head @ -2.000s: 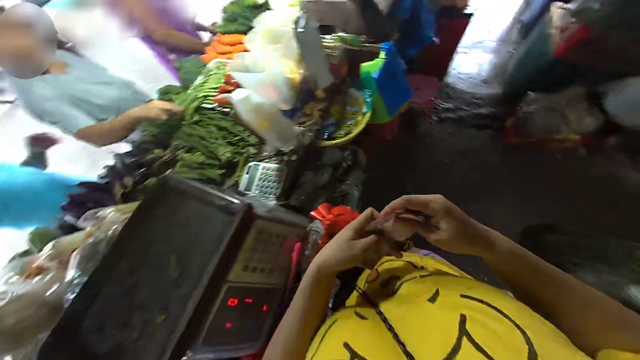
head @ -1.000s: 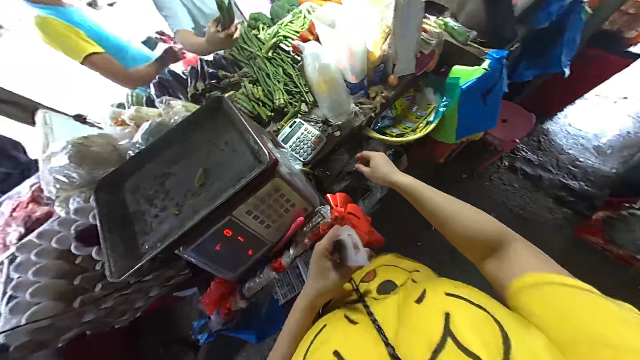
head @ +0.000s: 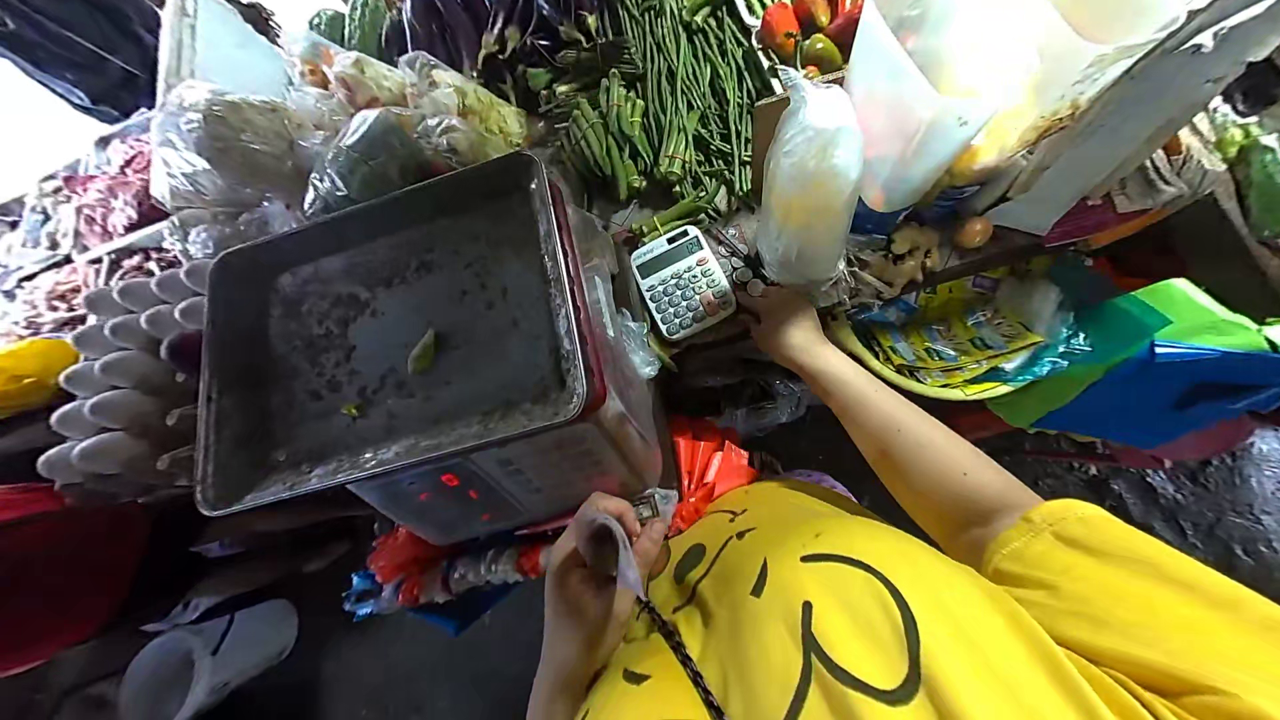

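My left hand (head: 605, 560), low in the head view by the shirt front, is closed around a folded paper banknote (head: 610, 545). My right hand (head: 785, 325) reaches forward to a pile of coins (head: 742, 268), fingertips down among them; whether it grips a coin cannot be told. Just left of those fingers lies a white calculator (head: 682, 282). Further left stands a digital scale (head: 520, 480) with red lit digits, its dark metal tray (head: 400, 300) holding a green leaf scrap (head: 422, 352). A filled plastic bag (head: 812, 180) stands right behind the coins.
Green long beans (head: 690, 90) and eggplants (head: 470, 30) lie beyond the scale. Stacked egg trays (head: 125, 370) are at the left. A yellow-rimmed basket (head: 900, 375) of sachets sits to the right, beside blue plastic (head: 1160, 390). Red plastic bags (head: 705, 470) hang by the scale's near corner.
My hands were together at my chest two seconds ago; my right hand has since moved forward to the coins. My left hand stays near the shirt with the banknote. The view has turned toward the scale.
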